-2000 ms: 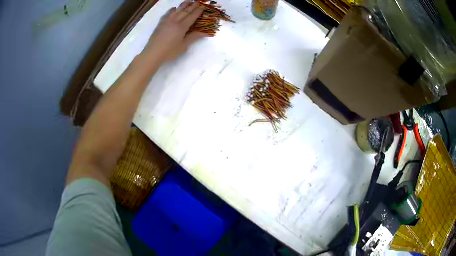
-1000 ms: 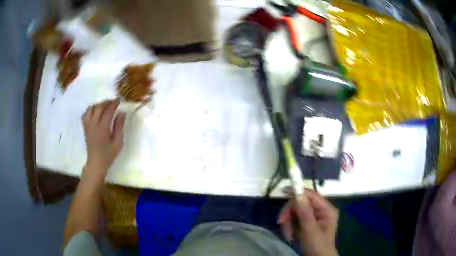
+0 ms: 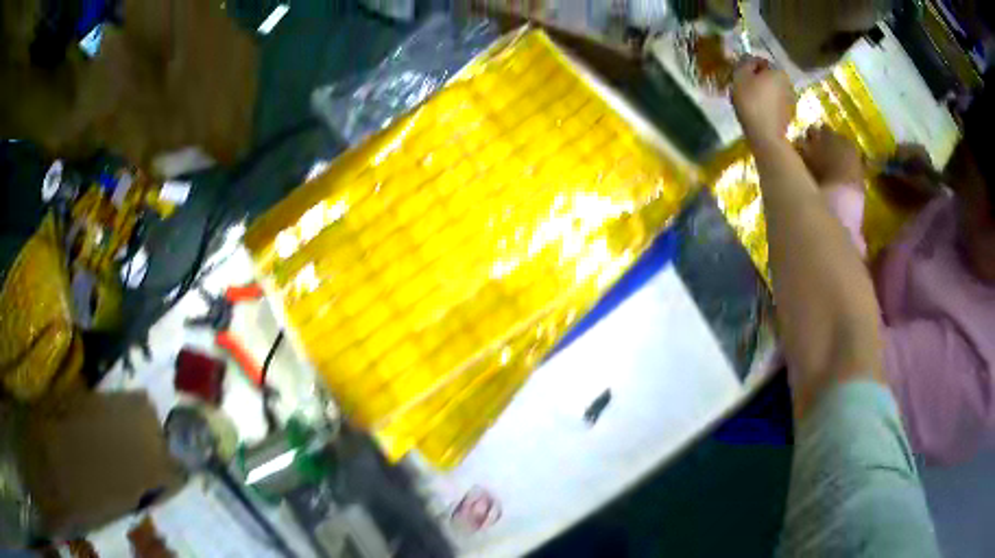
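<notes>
My right hand (image 3: 760,96) is at the upper right, at the end of my outstretched arm with its pale green sleeve. It is small and blurred, beside a small reddish-brown pile (image 3: 709,60); I cannot tell whether it holds anything. My left hand is not in view. Nearest in front of me lies a stack of shiny yellow gridded sheets (image 3: 469,229), left of my forearm. A blue edge (image 3: 622,294) shows under the sheets, beside a white surface (image 3: 644,360).
A person in pink (image 3: 938,327) is at the right, a hand (image 3: 831,155) near my forearm. Red-handled cutters (image 3: 240,354), a dark red block (image 3: 200,374), a round tin (image 3: 193,434), a green-ended spool (image 3: 273,463) and a cardboard box (image 3: 98,452) are lower left.
The view has swung right. My right hand has moved from the bench's front edge to the far upper right, and the brush it held no longer shows. My left hand has left view.
</notes>
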